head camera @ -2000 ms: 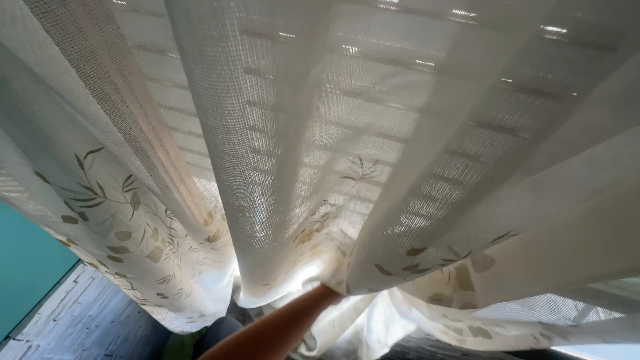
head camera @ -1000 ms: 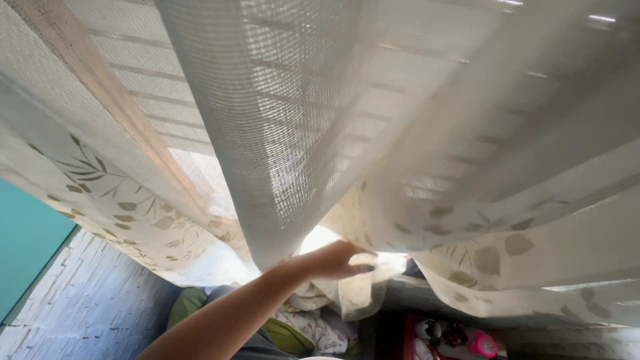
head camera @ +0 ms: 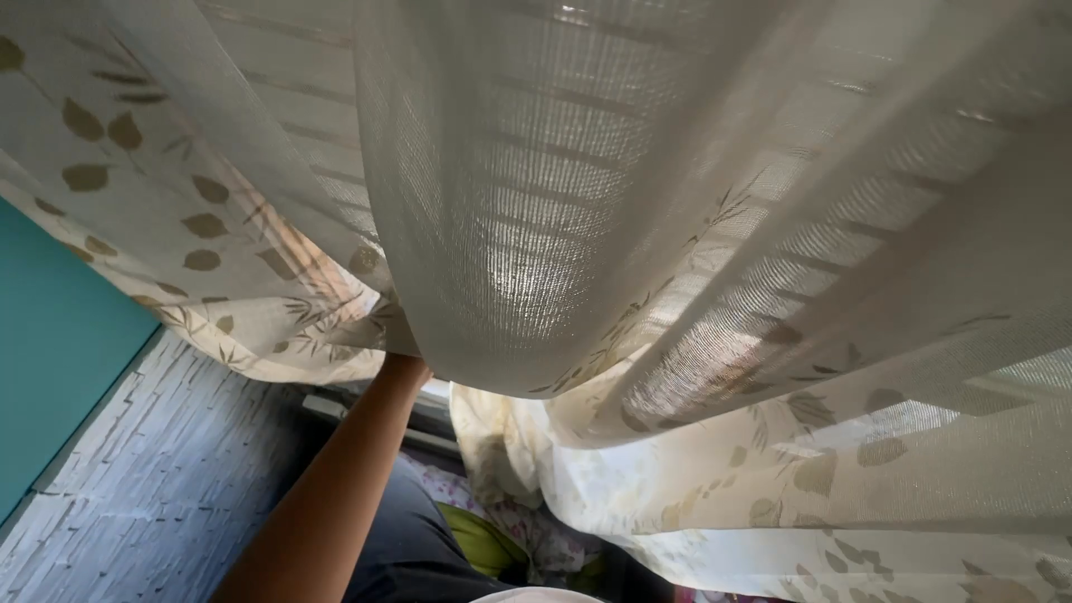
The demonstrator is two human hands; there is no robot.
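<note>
A sheer white curtain [head camera: 536, 209] with a printed leaf pattern near its hem hangs in deep folds across most of the view. My left hand [head camera: 409, 366] reaches up under the hem, left of the middle. The cloth covers its fingers, so their grip is hidden; only the wrist and forearm show plainly. Light comes through the weave, and dark horizontal bars show behind it. Below the centre hangs a bunched, bright part of the curtain [head camera: 498, 444]. My right hand is out of view.
At the left are a teal panel [head camera: 67, 352] and a whitish-grey wall with a brick-like texture [head camera: 167, 469]. A pale ledge or frame [head camera: 431, 440] runs behind my wrist. Below are my dark trousers [head camera: 402, 536], a green cloth [head camera: 481, 540] and a floral cloth [head camera: 557, 536].
My left hand, whose fingers showed beside the bunched cloth one second ago, is now behind the curtain farther left. The folds have shifted and cover the pink item seen at the lower right.
</note>
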